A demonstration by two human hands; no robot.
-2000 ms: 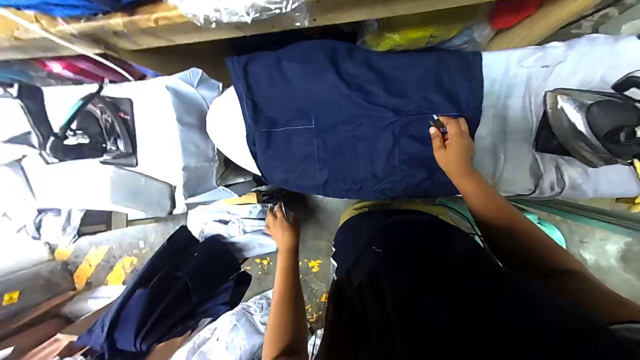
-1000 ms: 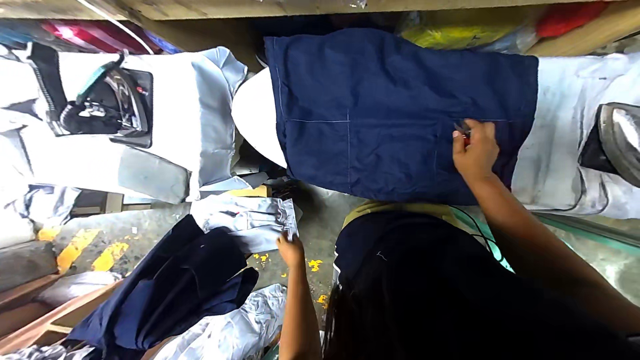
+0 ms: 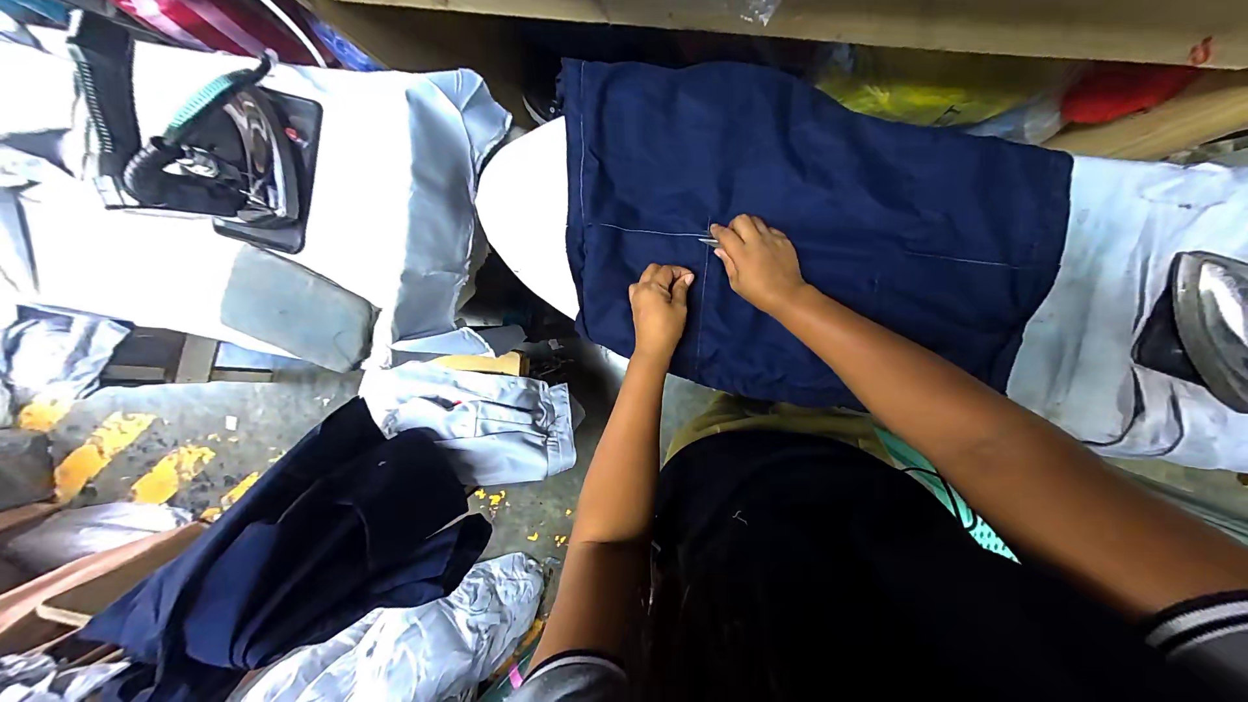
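Observation:
A navy blue garment [image 3: 829,195] with light stitched lines lies over a white padded ironing board [image 3: 531,210]. My right hand [image 3: 759,261] holds a small pointed metal tool [image 3: 709,240], its kind unclear, where two stitched lines cross. Just left of it, my left hand [image 3: 663,302] is over the garment with thumb and forefinger pinched together. Whether a thread or a bit of cloth is between those fingertips cannot be told.
An iron [image 3: 244,166] rests on a dark plate on the white-covered board at left; another iron [image 3: 1214,322] is at far right. A light garment [image 3: 497,419], a navy cloth pile [image 3: 322,556] and white bundles [image 3: 419,634] lie lower left. A wooden shelf edge [image 3: 877,24] runs along the top.
My left hand has moved from the light garment up onto the navy garment. My right hand has moved left across the navy cloth with the small tool still in it.

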